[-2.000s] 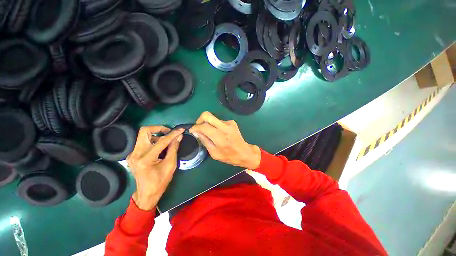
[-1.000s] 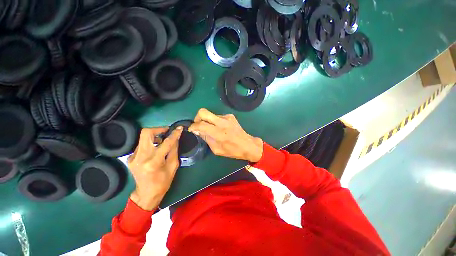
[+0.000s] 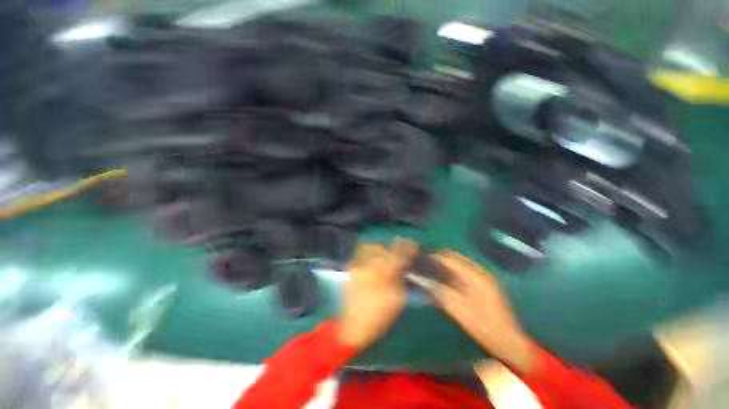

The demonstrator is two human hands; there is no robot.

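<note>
The frame is strongly blurred. My left hand and my right hand are close together near the front of the green bench. Between their fingers they hold a dark ear pad with a pale edge, seen nearly edge-on. Fingers cover much of it, and how the ring sits on it cannot be told. A big heap of black ear cushions lies behind and to the left. A pile of mounting rings lies to the right, some shining white.
The green bench runs across the view. A clear crumpled plastic bag is at the lower left. A yellow strip shows at the left and another yellow piece at the upper right. A brown carton edge is at the lower right.
The view has swung and blurred, and more of the far bench and the left side shows. Both hands still hold the ear pad, which now appears tilted nearly edge-on.
</note>
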